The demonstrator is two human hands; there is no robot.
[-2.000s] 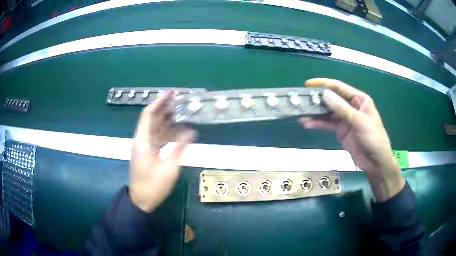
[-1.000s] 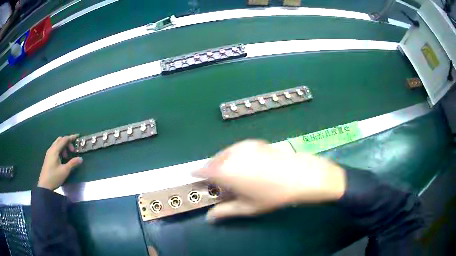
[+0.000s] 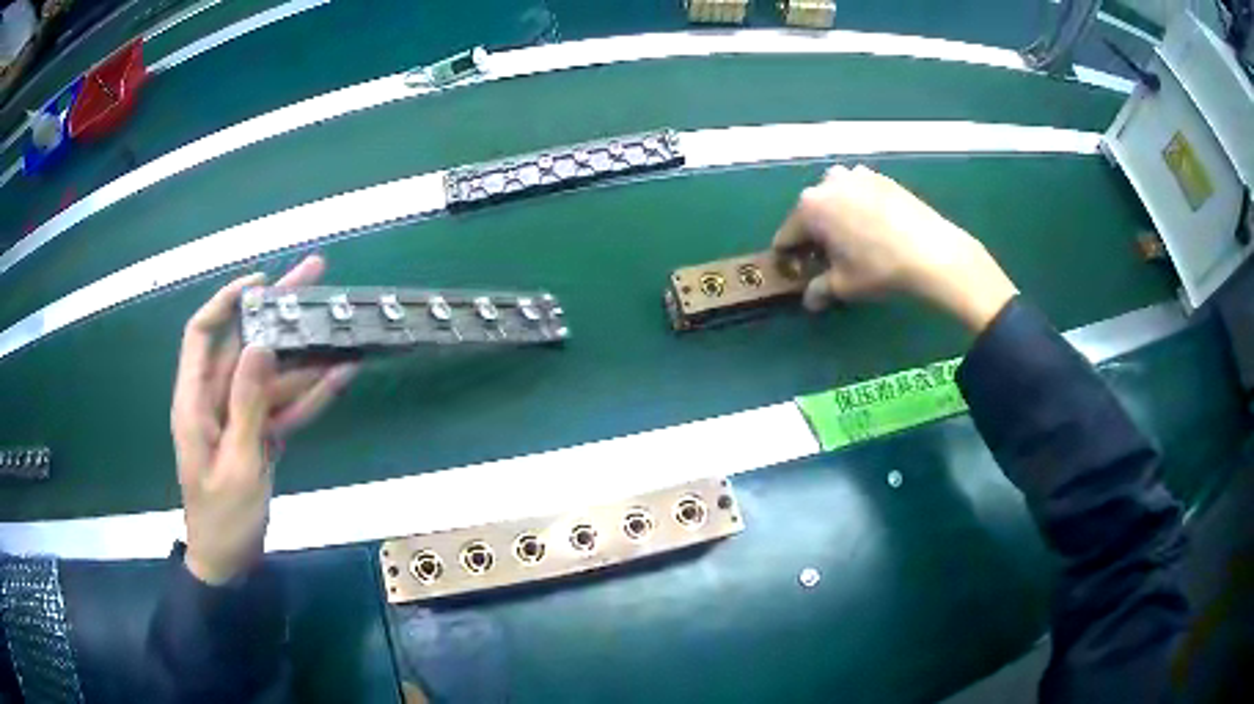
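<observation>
My left hand (image 3: pixel 241 413) holds a grey fixture plate (image 3: pixel 413 319) by its left end, raised above the green belt, its row of small silver round parts facing me. My right hand (image 3: pixel 880 248) grips a bronze plate (image 3: pixel 729 281) from above at the belt's middle right. This bronze plate lies on a darker plate whose edge shows beneath it; its right part is hidden by my hand. A second bronze plate (image 3: pixel 557 541) with ringed sockets lies on the near bench edge, touched by neither hand.
A dark open plate (image 3: pixel 564 168) lies on the far white strip. A green label (image 3: pixel 880 403) is on the near strip. A white box (image 3: pixel 1185 151) stands at right, red (image 3: pixel 107 91) and blue bins at far left. Bubble wrap (image 3: pixel 39 619) lies at near left.
My left hand has lifted the left grey plate off the belt. My right hand has moved from the near bench to the right grey plate's place, where a bronze plate now lies on top.
</observation>
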